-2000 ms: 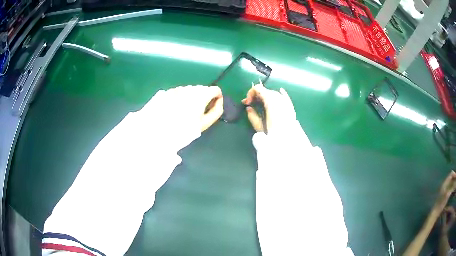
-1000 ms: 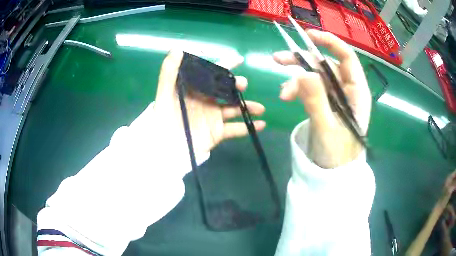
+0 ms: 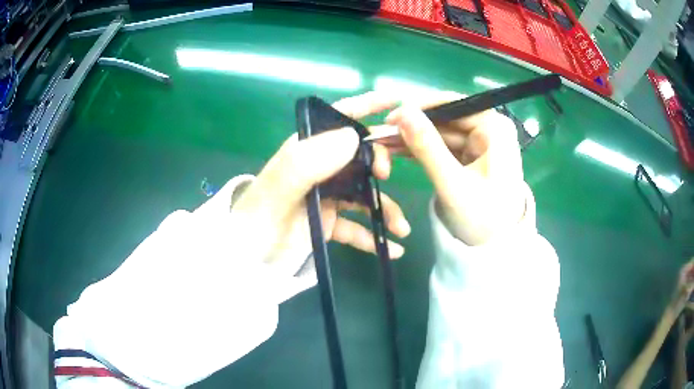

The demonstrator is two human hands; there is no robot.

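A black phone middle frame (image 3: 323,273) is held up over the green surface, its solid end at the top and its two long rails running down out of the picture. My left hand (image 3: 304,178) grips the solid end, thumb across its face and fingers behind and beside the right rail. My right hand (image 3: 464,152) holds black-handled tweezers (image 3: 495,99) almost level. Their pale tips touch or nearly touch the right edge of the solid end by my left thumb. Whether the tips hold a part cannot be told.
A red tray (image 3: 525,42) with dark frames lies along the far edge. Other frames (image 3: 654,199) lie at right. A dark thin tool (image 3: 596,346) and another person's arm (image 3: 658,334) are lower right. A small blue scrap (image 3: 208,187) lies left of centre; a metal rail (image 3: 65,114) is far left.
Both hands first were low over a frame; then my left hand raised it and my right hand held the tweezers spread and pointing up. Now the tweezers lie sideways with tips at the frame's solid end.
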